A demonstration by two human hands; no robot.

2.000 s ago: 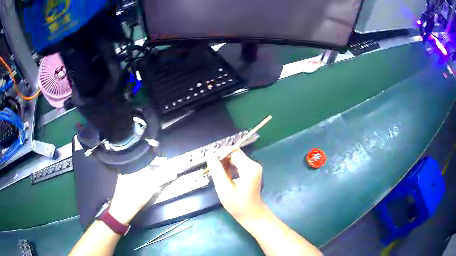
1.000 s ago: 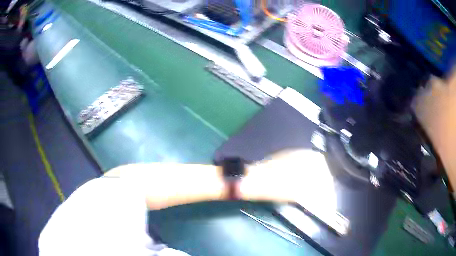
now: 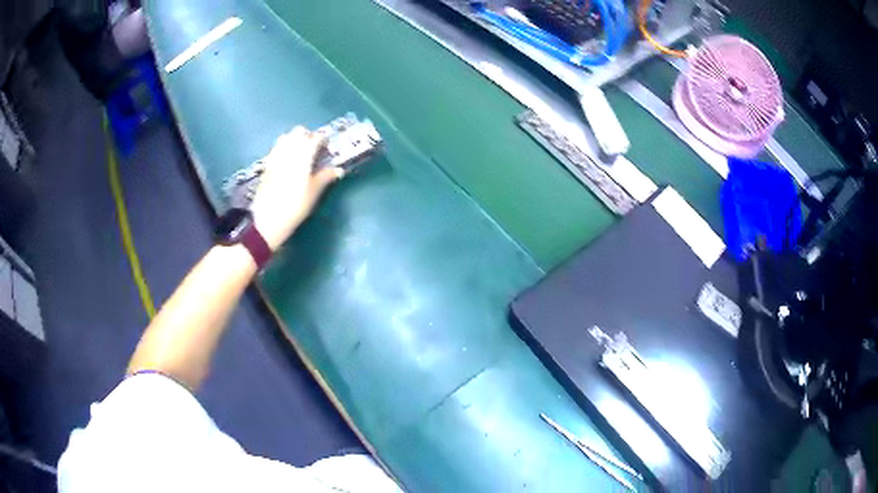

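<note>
My left hand [image 3: 289,183], with a dark red watch band at the wrist, is over a group of silvery-grey component strips [image 3: 356,142] on the green bench at the upper left. Its thumb and fingers grip them; part of the strips is hidden under the hand. A silvery strip [image 3: 664,404] lies on the black board [image 3: 597,289], partly glared out by the light. A short silvery piece [image 3: 719,308] lies farther back on the board. My right hand is not in view.
Tweezers [image 3: 589,451] lie at the board's front edge. A grey strip [image 3: 578,162] lies behind the board. The dark microscope [image 3: 809,337], blue item [image 3: 761,207] and pink fan [image 3: 729,94] are at right. A pale strip [image 3: 203,45] and blue stool [image 3: 135,106] are far left.
The view has swung to the left. My left hand has moved from the board to the strips on the bench. My right hand and its stick have left the view.
</note>
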